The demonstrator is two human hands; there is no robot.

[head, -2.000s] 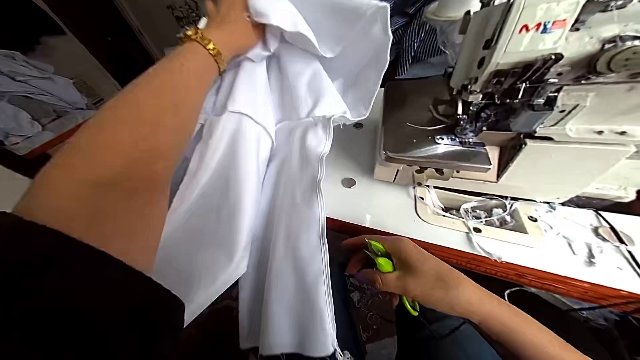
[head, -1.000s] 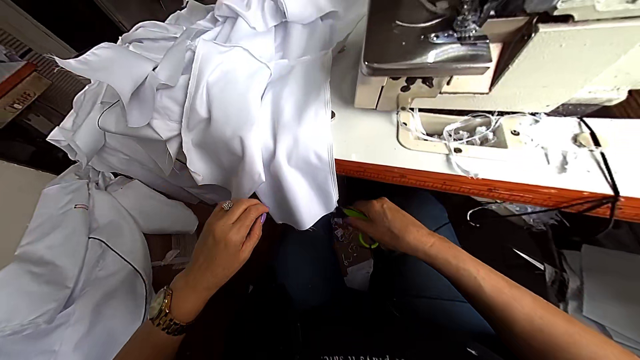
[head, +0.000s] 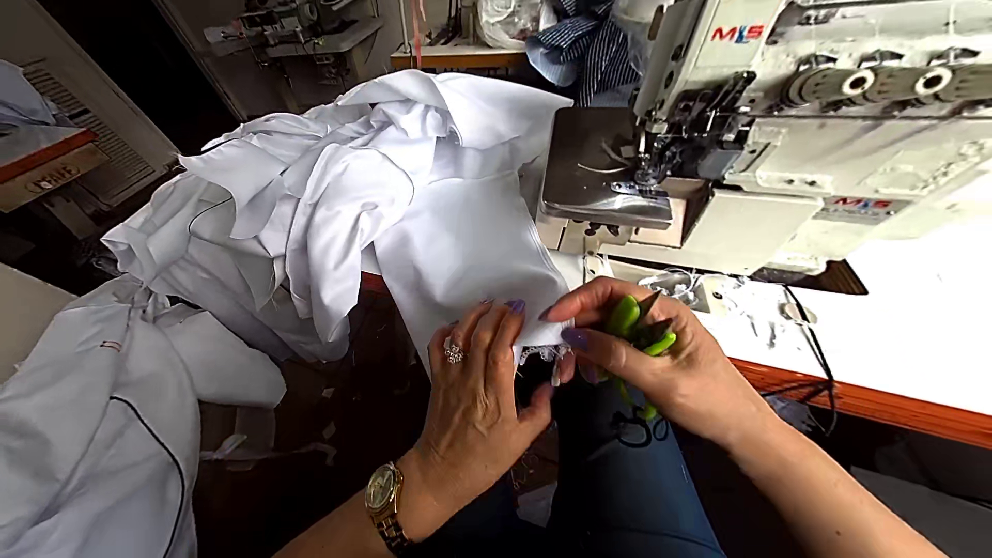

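Note:
A white fabric garment (head: 473, 240) drapes over the table's front edge, left of the overlock sewing machine (head: 775, 155). My left hand (head: 477, 395), wearing a ring and a gold watch, grips its lower edge. Close beside it, my right hand (head: 659, 356) pinches the corner of the same edge between thumb and index finger. Green-handled thread snips (head: 622, 316) rest in the right palm. Loose stitching threads hang from the edge between the hands. The machine's metal plate (head: 589, 170) lies just beyond the cloth.
More white garments (head: 85, 418) hang at the left. Thread scraps (head: 674, 287) lie by the machine, and a black cord (head: 814, 356) crosses the table's wooden edge (head: 860, 399). Striped fabric (head: 585, 54) and another machine (head: 310, 31) are behind.
The cloth, lifted high by my left hand two seconds ago, now lies draped lower. My right hand, below the table edge one second ago, has come up to the cloth's corner with the snips.

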